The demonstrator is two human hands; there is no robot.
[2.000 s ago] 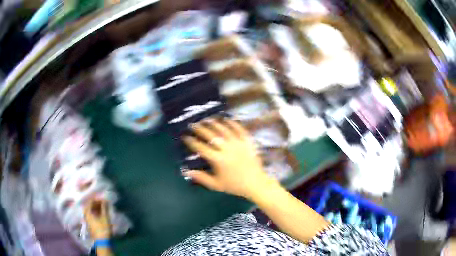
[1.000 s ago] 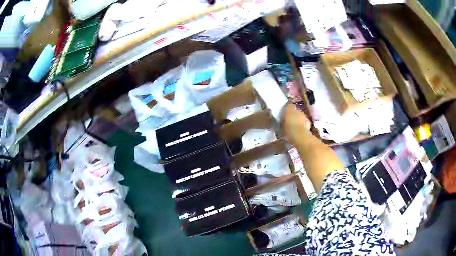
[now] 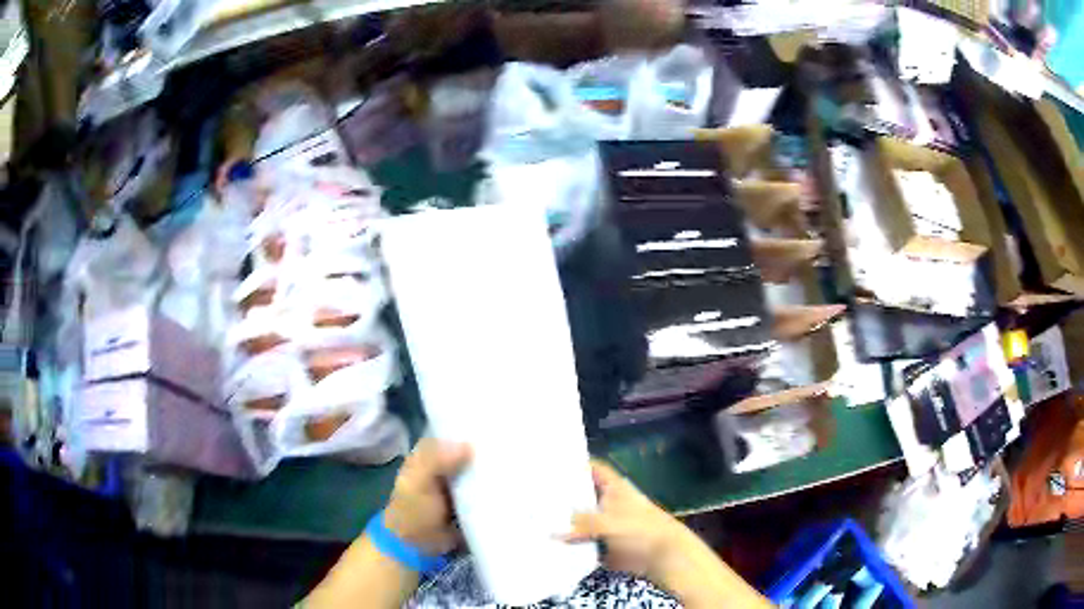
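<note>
A long white paper-like stack or strip (image 3: 493, 381) lies upright across the middle of the view, its printing not readable. My left hand (image 3: 430, 506), with a blue wristband, grips its lower left edge. My right hand (image 3: 612, 518) grips its lower right edge. To the right, black retail boxes with white lettering (image 3: 689, 244) stand in a row on the green mat. Their raised brown flaps (image 3: 799, 321) and whitish contents show on the right side. The image is somewhat blurred.
White plastic bags with orange-brown contents (image 3: 315, 345) stand in rows at left, beside lilac boxes (image 3: 149, 393). More white bags (image 3: 541, 143) are behind. A brown carton with white papers (image 3: 933, 214) is at right. A blue crate (image 3: 838, 571) is below the bench edge.
My right hand has left the area behind the open boxes and is now low in the centre. My left hand has come into view. Both now hold the white stack. The view has shifted left.
</note>
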